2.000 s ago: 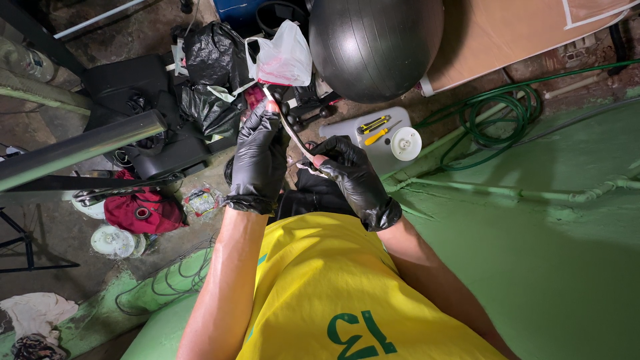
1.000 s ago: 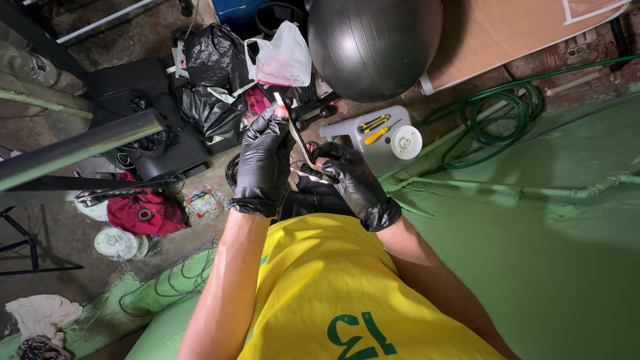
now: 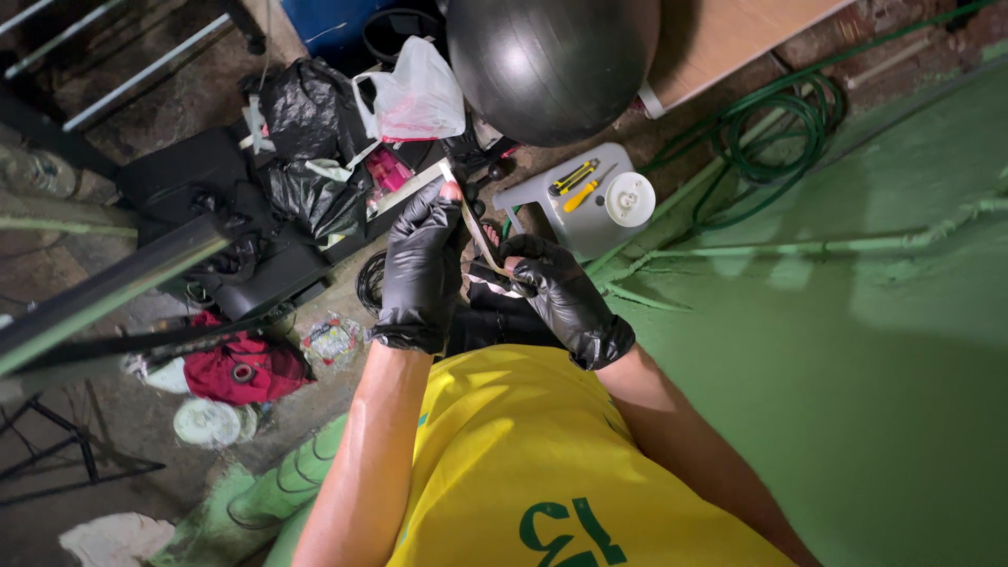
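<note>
A thin, pale strip (image 3: 479, 235) runs between my two black-gloved hands, its upper end past the fingertips of my left hand (image 3: 421, 268). That hand pinches it between thumb and fingers, and the thumb tip shows bare through the glove. My right hand (image 3: 551, 287) grips the strip's lower end, where it bends; its bare thumb tip also shows. Beyond my right hand is a grey plastic stool (image 3: 524, 191) carrying a yellow-and-black utility knife (image 3: 573, 177), a yellow-handled screwdriver (image 3: 581, 197) and a round white fixture (image 3: 630, 199). What the strip is made of, I cannot tell.
A black exercise ball (image 3: 551, 63) lies ahead, beside a white plastic bag (image 3: 417, 94) and black bags (image 3: 311, 110). A coiled green hose (image 3: 776, 142) is at the right by the green wall (image 3: 866, 378). A metal bar (image 3: 118, 291) and red cloth (image 3: 248, 366) are at left.
Both hands have shifted slightly around the strip, which stays between them. One second ago it looked straighter near its top; the things on the stool have not moved.
</note>
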